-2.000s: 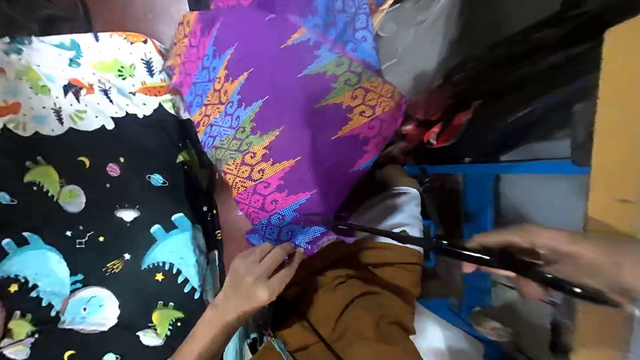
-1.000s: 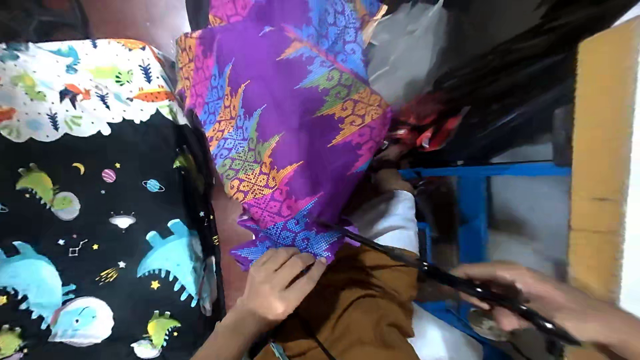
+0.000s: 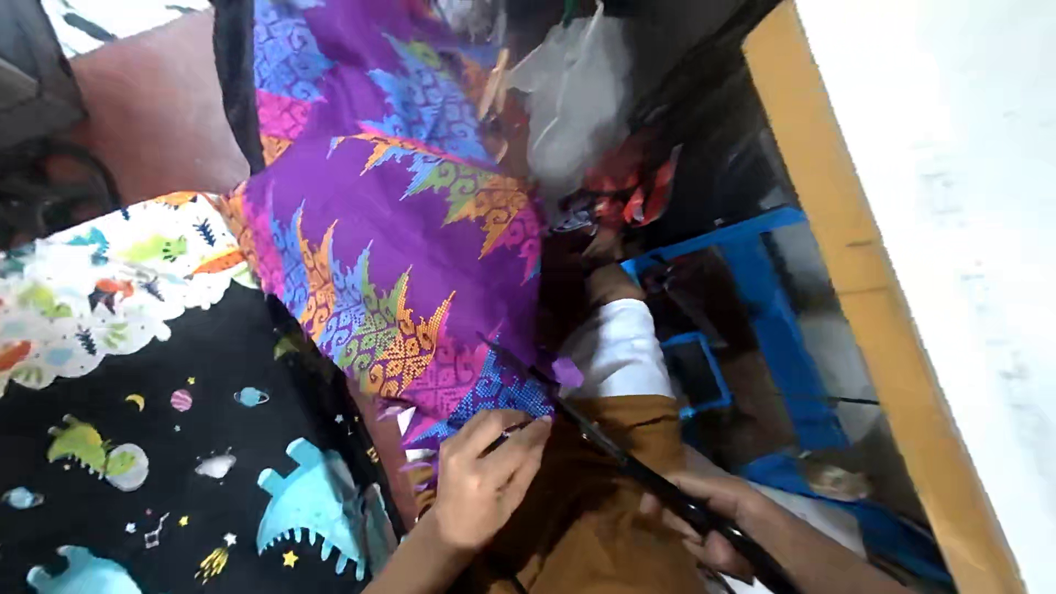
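Note:
A purple cloth (image 3: 396,231) with bright zigzag patterns hangs from the top of the head view down over the brown-clothed lap. My left hand (image 3: 491,474) pinches its lower edge, and a small dark thing shows between the fingers. My right hand (image 3: 718,524) grips a long, thin black tool (image 3: 635,470) of a kind I cannot make out. This tool slants up and left, its thin dark end lying over the cloth's lower right edge, just above my left fingers. A small purple flap of cloth (image 3: 568,373) shows beside that end.
Black dinosaur-print cloth (image 3: 206,429) with a white printed border lies at left. On the right are a blue frame (image 3: 763,289) and a yellow-brown edge (image 3: 858,272) beside a white surface. A translucent plastic bag (image 3: 577,107) and a red item (image 3: 635,194) lie behind.
The view has shifted and turned. The hold of my left hand on the purple cloth's lower edge and of my right hand on the black tool is unchanged.

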